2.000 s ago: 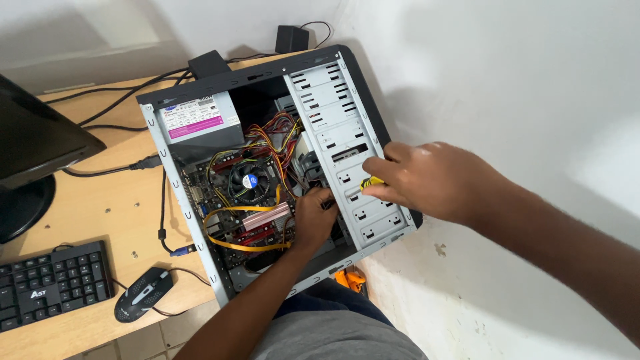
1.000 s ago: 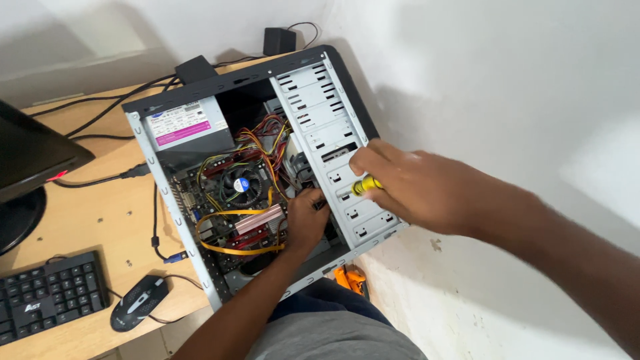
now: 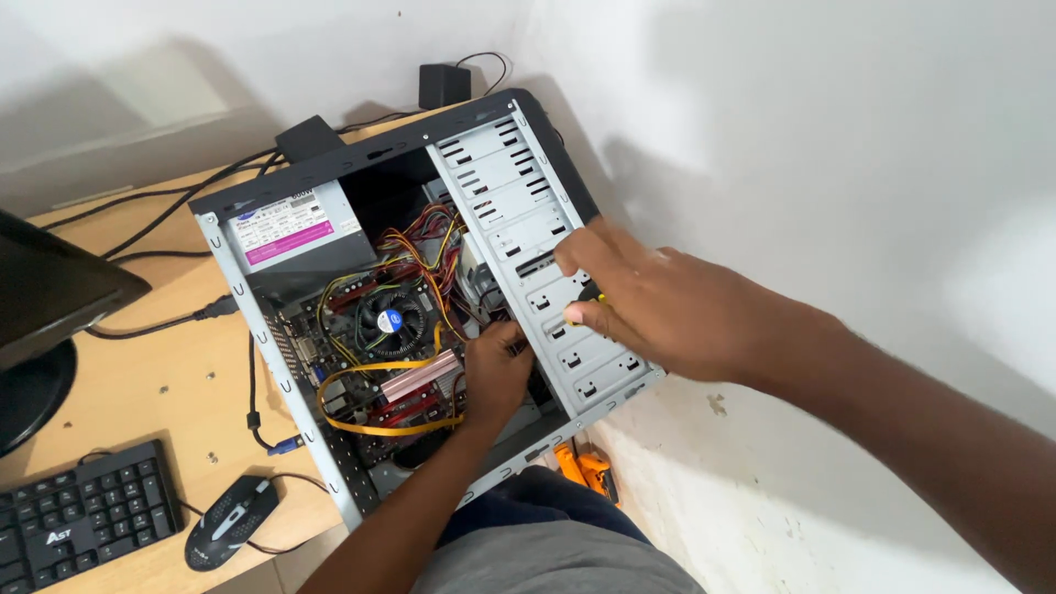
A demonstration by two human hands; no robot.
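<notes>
An open computer case (image 3: 540, 186) lies on the desk, its motherboard, wires and power supply (image 3: 289, 227) exposed. My left hand (image 3: 497, 371) reaches inside beside the drive cage, its fingers bent near the cage's inner edge; what they touch is hidden. Left of it are a CPU fan (image 3: 389, 322), a yellow flat cable (image 3: 388, 431) and a pink heatsink (image 3: 421, 376). My right hand (image 3: 652, 301) is over the metal drive cage (image 3: 528, 247), closed around a yellow and black screwdriver handle (image 3: 596, 295), mostly covered by the fingers. The screwdriver's shaft is not visible.
A black keyboard (image 3: 91, 516), a mouse (image 3: 231, 521) and a monitor (image 3: 58, 247) stand on the wooden desk (image 3: 165, 421) at left. Black cables run behind the case. A white wall (image 3: 784, 148) rises close on the right. An orange and black object (image 3: 587, 472) lies below the case.
My right hand stays at the drive cage; its fingers now cover more of the yellow handle than a second ago. My left hand remains inside the case.
</notes>
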